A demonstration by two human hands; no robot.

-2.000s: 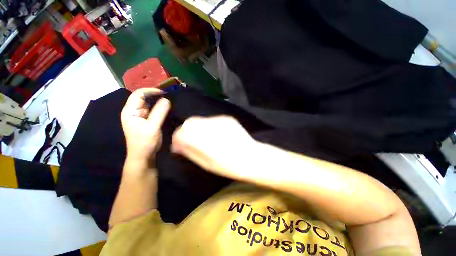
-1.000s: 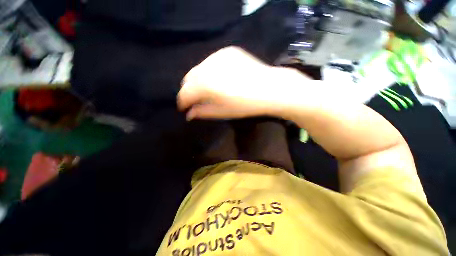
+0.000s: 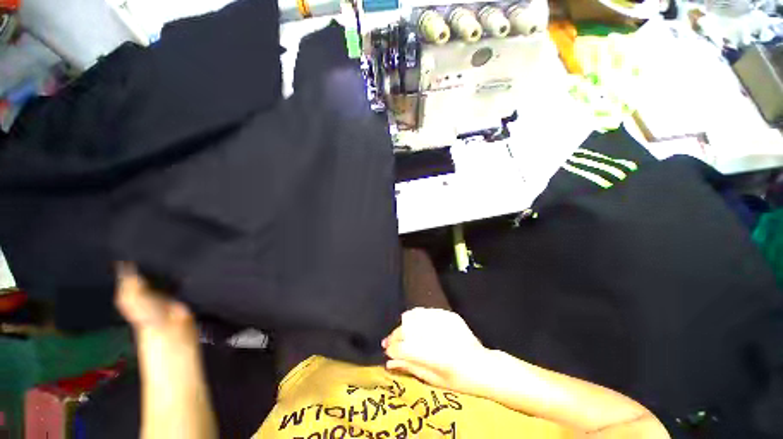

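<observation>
A large black garment panel [image 3: 283, 214] spreads from the left of the overlock machine [image 3: 481, 86] down to my lap. My right hand [image 3: 433, 343] pinches its lower right corner close to my body. My left hand [image 3: 154, 300] is blurred at the panel's lower left edge; whether its fingers grip the cloth cannot be told. The panel's upper tip stands beside the needle area [image 3: 399, 86] and partly hides it.
Black pieces with whitish-green stripes [image 3: 601, 167] hang over the table edge at right. A white machine table [image 3: 464, 193] lies in front. Bright yellow-green fabric [image 3: 601, 69] lies behind at right. A red box [image 3: 51, 403] is at lower left.
The view has turned from the side toward the machine. My left hand, out of clear view a second ago, shows at left. My right hand has come down near my body, now pinching the panel's corner.
</observation>
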